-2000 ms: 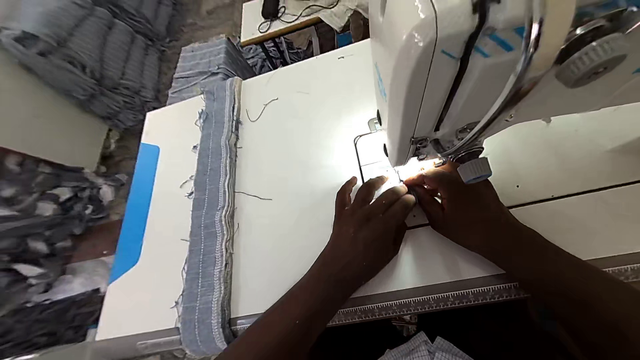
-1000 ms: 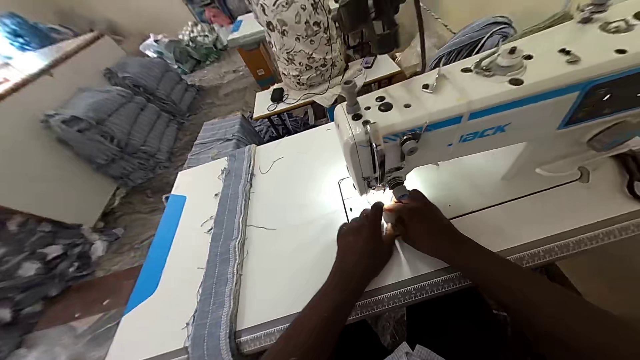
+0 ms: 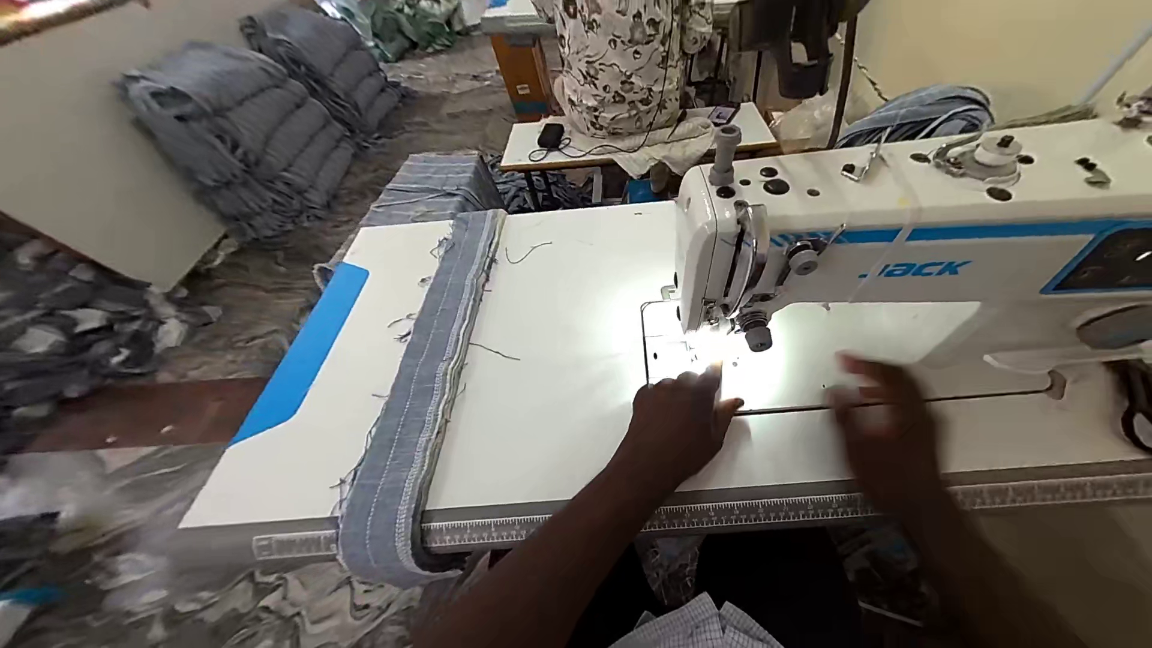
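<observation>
A white Jack sewing machine (image 3: pixel 900 234) stands on the white table, its lamp lighting the needle area. My left hand (image 3: pixel 679 423) rests at the lit needle plate (image 3: pixel 666 346), just below the presser foot; whether its fingers pinch anything is not clear in the glare. To the right, my right hand (image 3: pixel 886 414) is raised over the machine bed, blurred, with fingers apart and nothing seen in it. Left of both hands, a strip of blue-grey striped fabric (image 3: pixel 418 387) with frayed edges lies across the table and hangs over its front edge.
A measuring tape (image 3: pixel 765 515) runs along the front edge. Loose threads (image 3: pixel 495 351) lie beside the strip. Bundles of grey-blue fabric (image 3: pixel 243 126) are stacked at the far left. Behind stands a small table (image 3: pixel 576 160), with a person in patterned clothing (image 3: pixel 621 63) beside it.
My right hand has left the needle area, where it was beside my left hand, and moved to the right. My left hand remains by the needle. The view takes in more of the machine than at first.
</observation>
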